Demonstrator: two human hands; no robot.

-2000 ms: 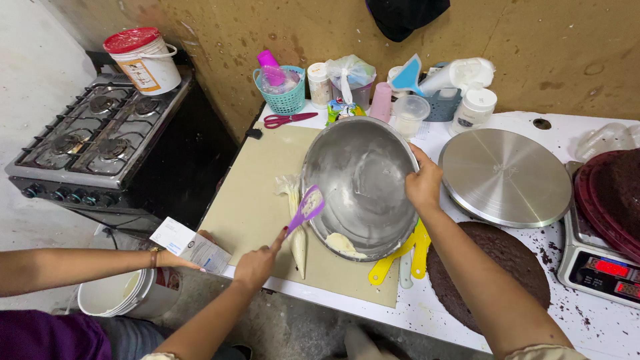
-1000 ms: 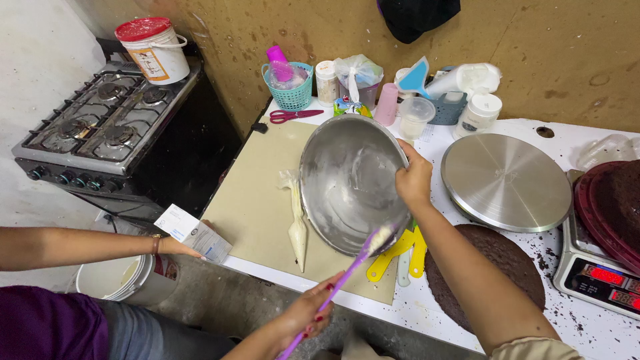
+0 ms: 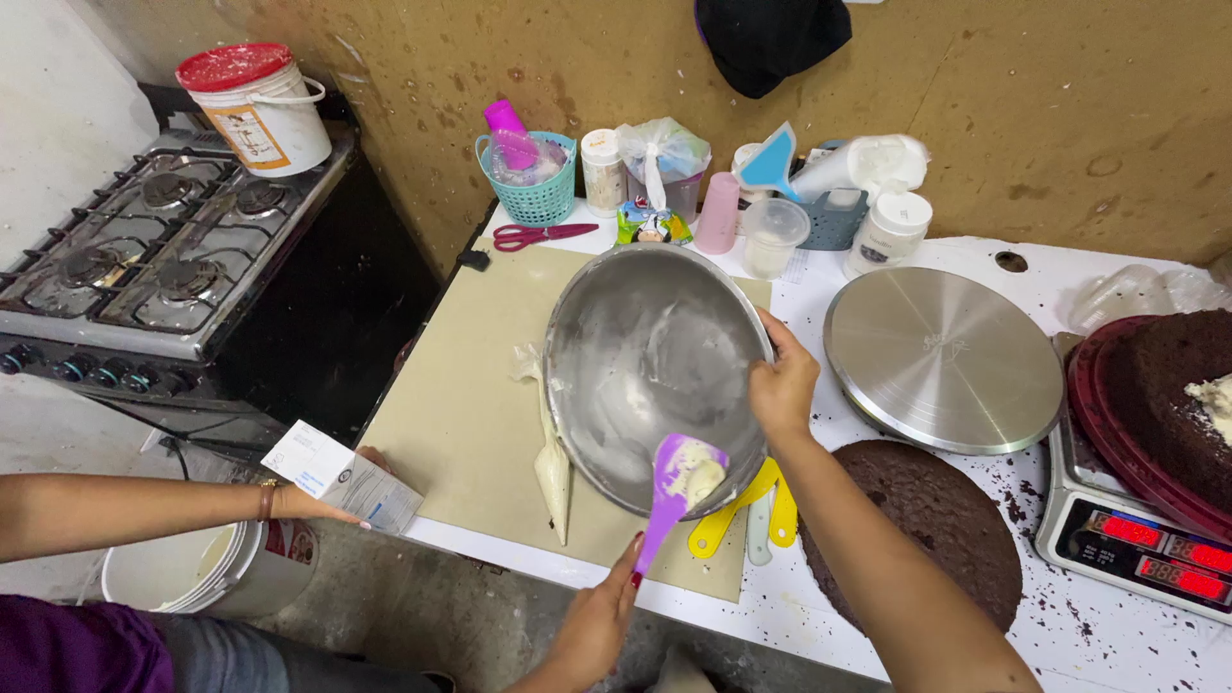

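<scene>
My left hand (image 3: pixel 599 621) grips the handle of a purple spatula (image 3: pixel 659 500), whose blade carries pale cream and overlaps the bowl's lower inside. The steel mixing bowl (image 3: pixel 640 356) is tilted toward me, with cream smeared on its inner wall. At its right rim my right hand (image 3: pixel 784 380) holds it. A filled piping bag (image 3: pixel 552 476) lies just left of the bowl on a beige mat (image 3: pixel 462 385). Yellow-handled tools (image 3: pixel 717 529) and a pale-handled one (image 3: pixel 758 529) lie partly hidden under the bowl. A dark cake layer (image 3: pixel 924 520) sits beyond my right forearm.
At left, a co-worker's hand (image 3: pixel 322 505) holds a white box (image 3: pixel 346 476) at the table's edge. A metal turntable (image 3: pixel 943 361), a digital scale (image 3: pixel 1126 549) and a cake (image 3: pixel 1165 404) stand at right. Containers, a basket (image 3: pixel 534 197) and scissors (image 3: pixel 544 234) line the back; a stove (image 3: pixel 173 250) is beyond.
The purple spatula was against the bowl's left side, then below its rim; now its cream-laden blade is over the bowl's lower part. My right hand has kept hold of the rim.
</scene>
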